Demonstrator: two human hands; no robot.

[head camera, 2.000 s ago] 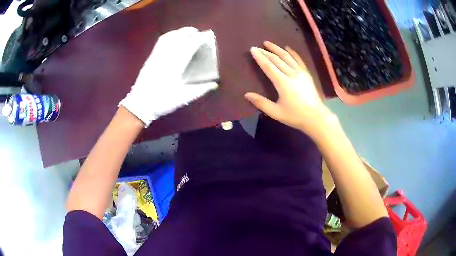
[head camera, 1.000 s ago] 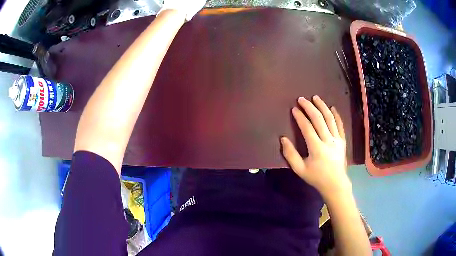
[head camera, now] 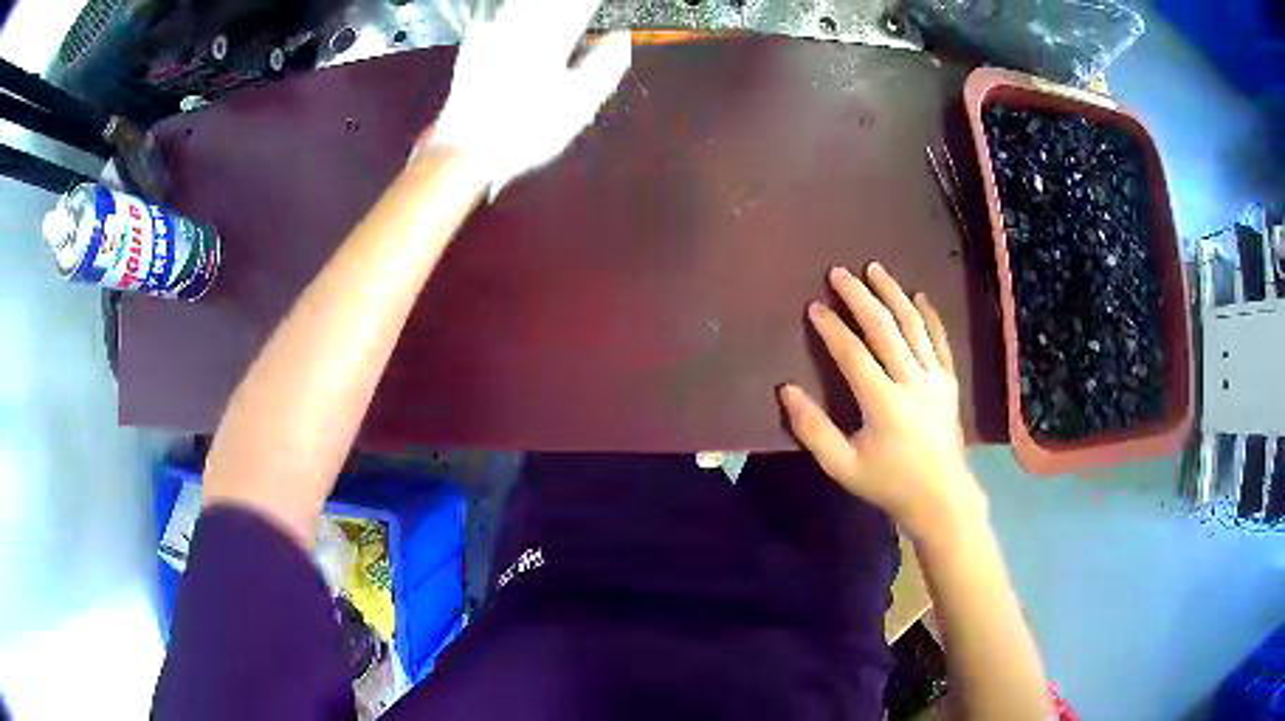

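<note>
My left hand, in a white glove, reaches to the board's back edge by the press bed. Its thumb stands apart from the fingers, which are blurred and run up to the picture's top edge. I cannot tell if it holds anything. The silver mould block is not visible. My right hand is bare, with fingers apart, flat at the right front of the dark reddish-brown board. It holds nothing.
A reddish-brown tub of small black parts stands right of the board. Slim metal tools lie beside it. A clear plastic bag is behind it. An aerosol can is at the left end. A blue crate is below left.
The silver block seen in my left hand two seconds ago is out of sight. That hand went to the press bed and has since come slightly back. My right hand rests lower on the board.
</note>
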